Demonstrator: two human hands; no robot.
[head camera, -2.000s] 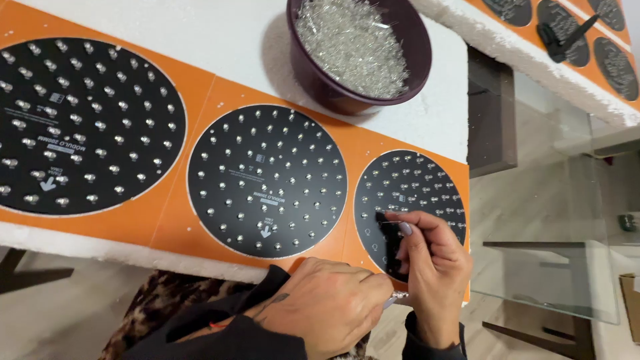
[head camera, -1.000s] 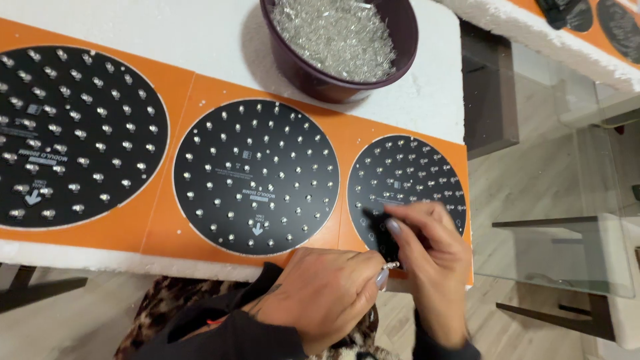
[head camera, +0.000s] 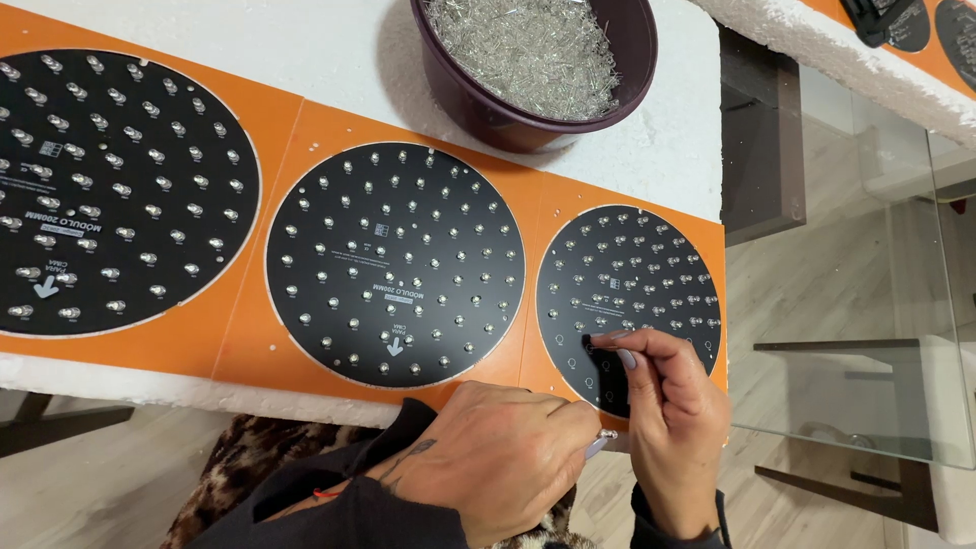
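Observation:
Three round black circuit boards lie in an orange panel: the left board, the middle board and the right board. Clear LEDs stand over the left and middle boards and over the upper part of the right one, whose lower part shows bare printed outlines. My right hand pinches a small part with thin wire leads, probably an LED, over the lower part of the right board. Clenched at the panel's lower edge, my left hand holds clear LEDs, one of them showing between thumb and finger.
A dark purple bowl full of loose clear LEDs stands on white foam behind the panel. At the upper right, a second foam slab carries more orange-and-black boards and a black tool. A glass tabletop lies to the right.
My right hand stays over the lower part of the right board, with its fingertips pinched. My left hand remains closed by the panel's near edge.

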